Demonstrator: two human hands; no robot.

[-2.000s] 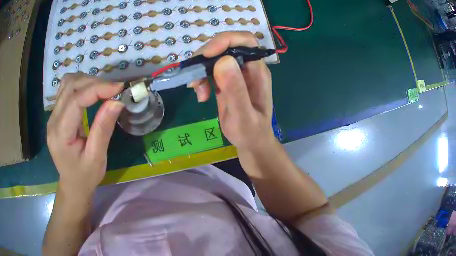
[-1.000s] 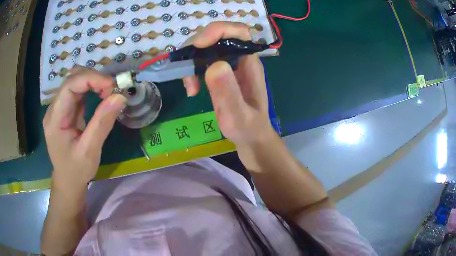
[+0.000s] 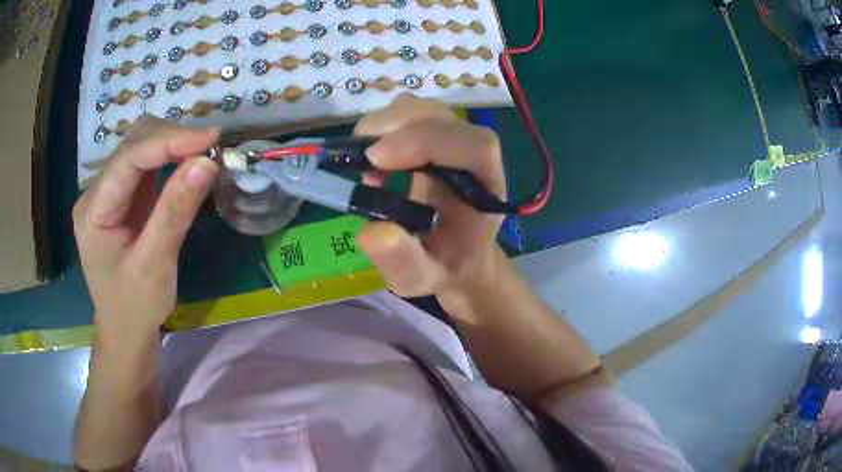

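Observation:
My right hand (image 3: 439,198) holds the grey and black-taped test probe (image 3: 346,189), its two arms now spread apart. The small cream-white tip block (image 3: 237,160) is at the probe's front end, beside my left fingertips. My left hand (image 3: 152,198) pinches a tiny silver component (image 3: 216,153) between thumb and forefinger, mostly hidden by the fingers. The round clear-grey fixture (image 3: 258,210) stands just behind and below the probe tip. The green label (image 3: 314,251) lies right of the fixture, its right part covered by my right hand.
The white component tray (image 3: 501,90) with rows of silver parts lies beyond my hands. Brown cardboard (image 3: 23,184) is at the left. The red lead (image 3: 545,147) curls right of my right hand. Yellow tape (image 3: 217,309) runs along the near edge; shiny floor (image 3: 637,304) lies beyond it.
The probe's arms have opened apart, and my right hand has turned and lowered around them. The red lead now loops further out to the right. My left hand keeps its pinch, slightly shifted left.

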